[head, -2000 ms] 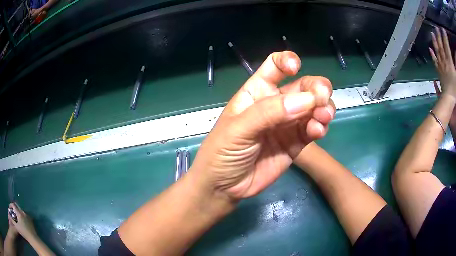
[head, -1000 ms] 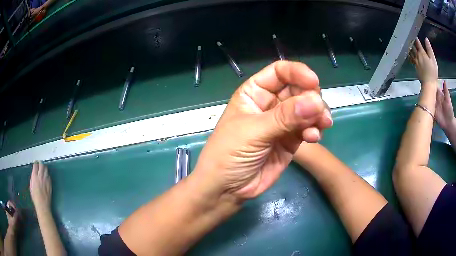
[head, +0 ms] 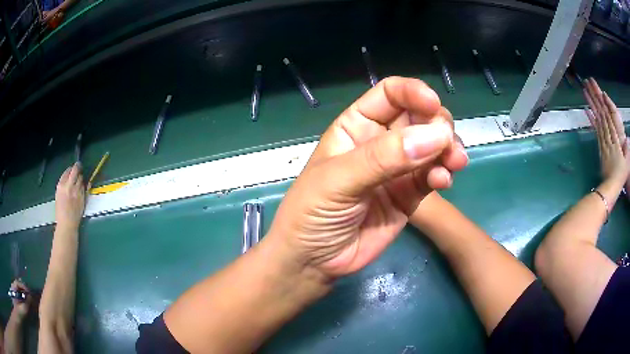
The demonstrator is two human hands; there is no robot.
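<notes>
My left hand (head: 373, 173) is raised in the centre, thumb against curled fingers. No held thing can be made out in it. My right forearm (head: 470, 256) comes from the lower right in a dark sleeve. The right hand is almost wholly hidden behind the left, so its grip does not show. Two shiny grey tubes (head: 252, 225) lie side by side on the green worktable (head: 173, 276), left of my left wrist, which covers their near ends. Several slim dark tubes with pale ends, such as one tube (head: 256, 93), lie spaced out on the dark green belt (head: 214, 117).
A white edge rail (head: 207, 178) divides belt and table. A yellow bent marker (head: 108, 187) lies on it at left. A grey post (head: 549, 69) stands on it at right. Other people's hands are at far left (head: 70, 193) and far right (head: 608, 131).
The belt tubes have moved left. My left hand's index finger has curled in towards the thumb. A person's hand at left has reached up to a belt tube. The two table tubes have not moved.
</notes>
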